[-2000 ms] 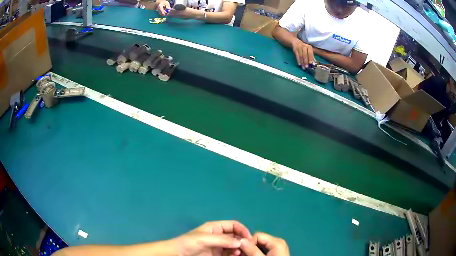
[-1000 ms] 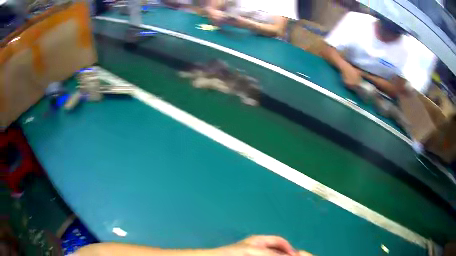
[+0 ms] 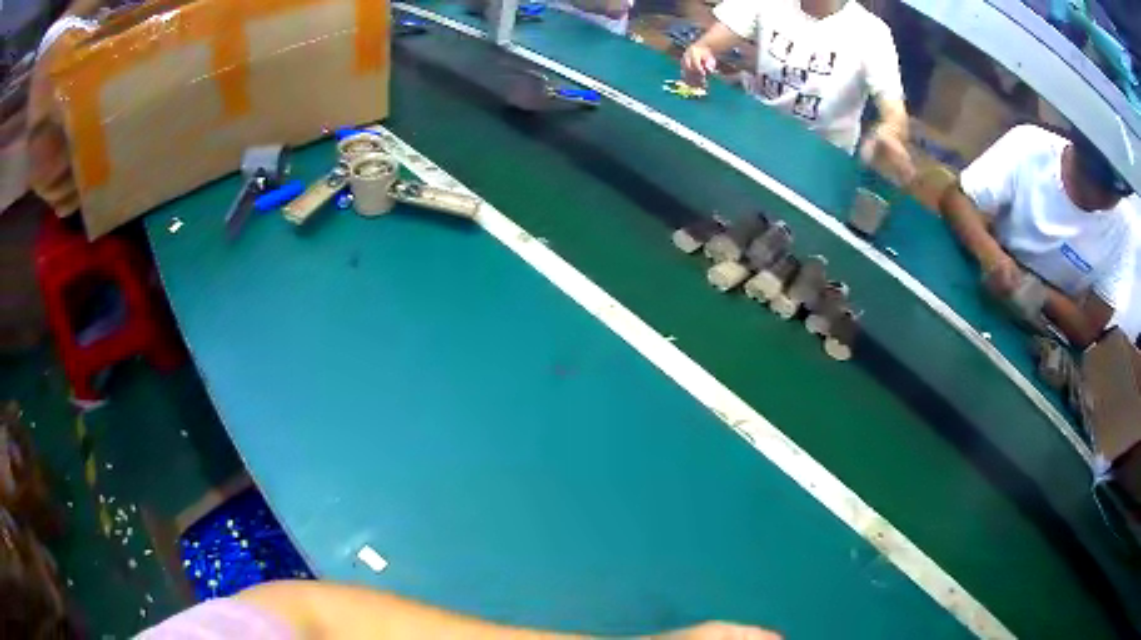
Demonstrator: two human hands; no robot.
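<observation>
My left forearm runs along the bottom edge, and only the top of my left hand (image 3: pixel 728 631) shows, cut off by the frame. Whether it holds anything is hidden. My right hand is out of view. A small white piece (image 3: pixel 370 558) lies on the green bench top (image 3: pixel 413 400) above my forearm. Unfinished fans (image 3: pixel 373 185) with open handles stand clustered at the bench's far left, with a blue battery (image 3: pixel 280 196) beside them.
A taped brown carton (image 3: pixel 188 106) stands behind the unfinished fans. A pile of fans (image 3: pixel 770 278) lies on the dark green belt. A box of blue parts (image 3: pixel 238 546) and a red stool (image 3: pixel 106 306) are left of the bench. Two people sit opposite.
The view has swung left, so the taped carton and fans appear farther right. My right hand and the handle shells at right have left the view. My left hand is mostly cut off now.
</observation>
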